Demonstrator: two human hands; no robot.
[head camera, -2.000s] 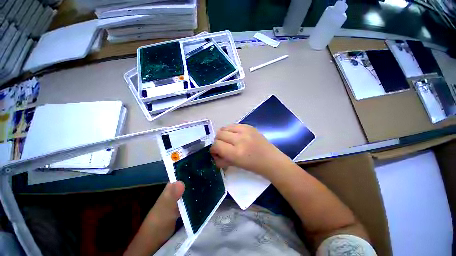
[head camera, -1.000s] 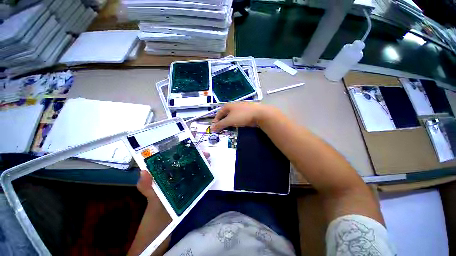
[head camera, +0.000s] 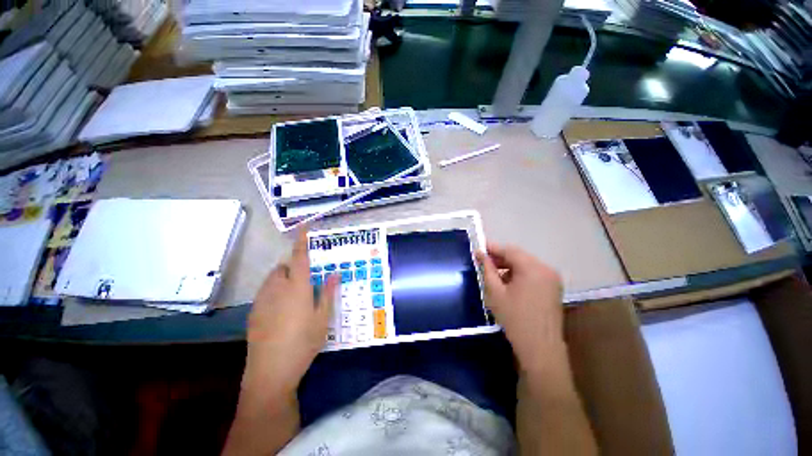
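Note:
An assembled calculator tablet [head camera: 438,283] lies face up between my hands at the bench's front edge. Its left half has blue, white and orange keys under a grey display that shows dark digits; its right half is a glossy dark screen. My left hand [head camera: 289,307] holds the left side, its thumb over the keys and a finger at the top left corner. My right hand [head camera: 525,294] grips the right edge with thumb and fingers. The frame's lower left corner is hidden behind my left hand.
Board halves [head camera: 307,147] overlap just behind the tablet. White slabs [head camera: 151,249] lie left, with a tall stack [head camera: 294,53] behind. A thin white stick [head camera: 469,155] and squeeze bottle [head camera: 563,100] are at back right. Cardboard [head camera: 650,245] holds screen halves; an open box [head camera: 663,383] is lower right.
The board half and screen half, apart before, are now together as one unit, face up and level. My right hand has moved from the wires to the right edge.

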